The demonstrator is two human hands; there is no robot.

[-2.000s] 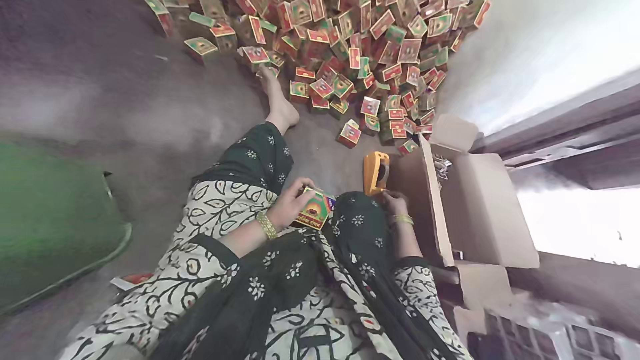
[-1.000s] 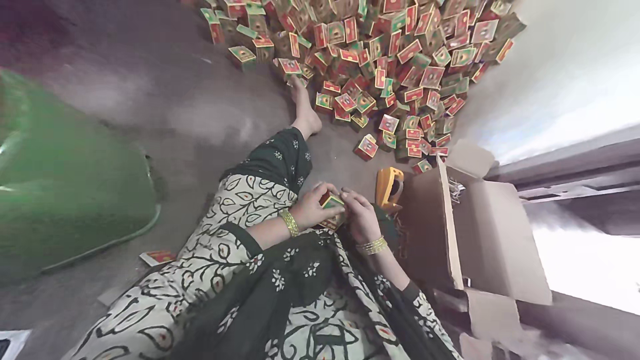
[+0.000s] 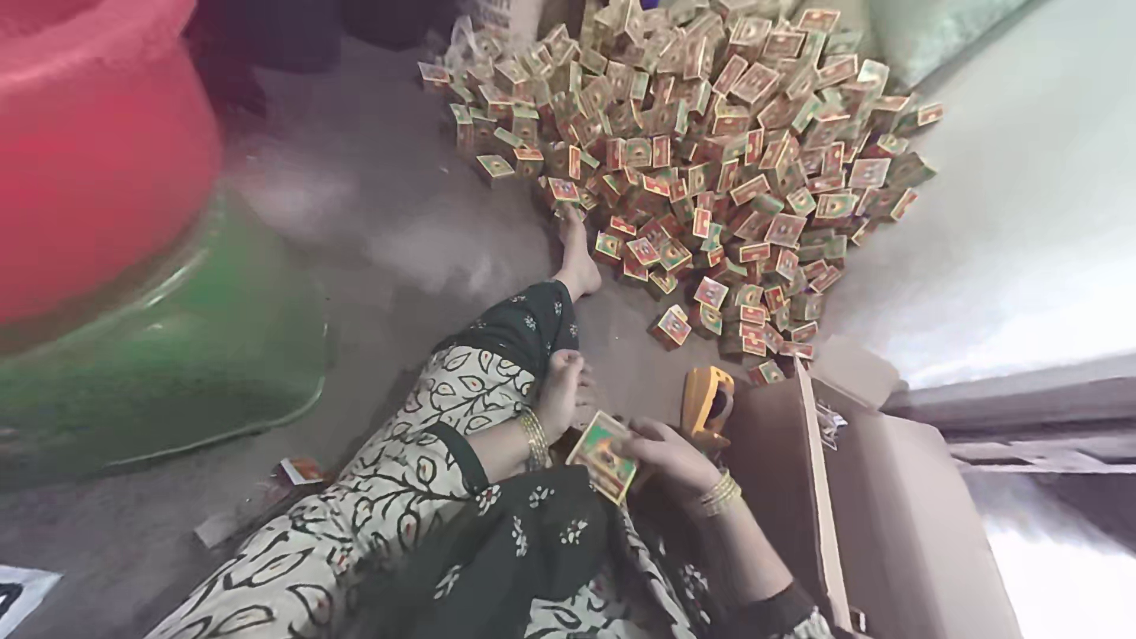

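My right hand (image 3: pixel 672 457) grips a small printed cardboard box (image 3: pixel 605 457) in green, yellow and red by its right side, above my lap. To the left of that box, my left hand (image 3: pixel 561 395) is raised, apart from it; its fingers are partly hidden and I see nothing in them. A yellow tape dispenser (image 3: pixel 701 399) stands on the floor just beyond my right hand. Beyond my bare foot lies a large heap of similar printed boxes (image 3: pixel 701 169).
An open cardboard carton (image 3: pixel 914 497) stands close on my right. At the left are a red plastic tub (image 3: pixel 98 169) and a green plastic tub (image 3: pixel 177 355). A scrap of printed card (image 3: pixel 302 470) lies on the floor beside my leg.
Both hands were together at a small box one second ago; now my left hand is off it and my right hand has it. The view has shifted, bringing the red tub in.
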